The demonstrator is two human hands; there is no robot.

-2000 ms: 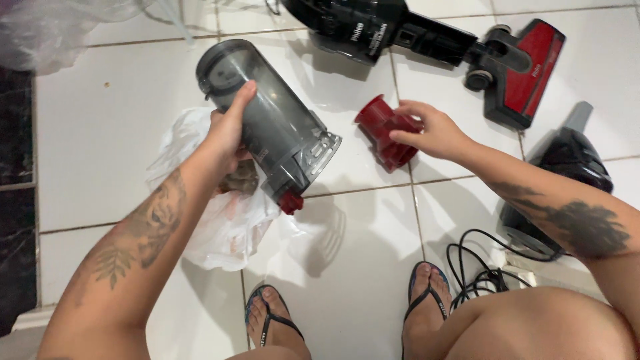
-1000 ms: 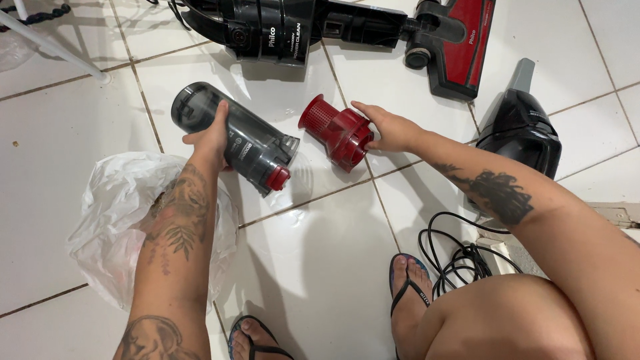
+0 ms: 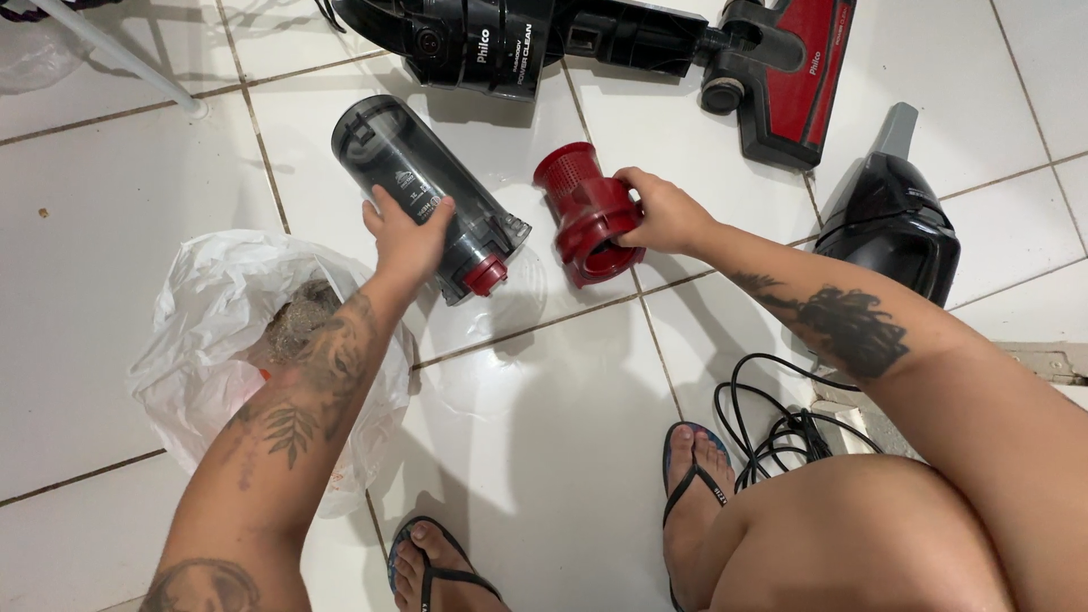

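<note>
My left hand [image 3: 410,234] is on the clear grey dust cup [image 3: 433,183] of a vacuum cleaner, fingers and thumb spread across its side; the cup lies slanted, its red latch [image 3: 485,274] toward me. My right hand [image 3: 667,212] grips the rim of a red plastic filter holder [image 3: 586,200], whose perforated end points away from me. A short gap parts the two pieces. Behind them lies the black Philco vacuum body [image 3: 480,42], joined to a red and black floor head [image 3: 795,81].
An open white plastic bag [image 3: 212,289] with grey dust and debris [image 3: 302,323] lies under my left forearm. A black handheld vacuum part [image 3: 892,221] and a coiled black cable [image 3: 778,433] are at right. A white metal leg [image 3: 127,59] stands upper left.
The dust cup, held raised and steeply tilted two seconds ago, is now lower, near the floor. The red filter holder has turned, its open end now facing me. The view has shifted.
</note>
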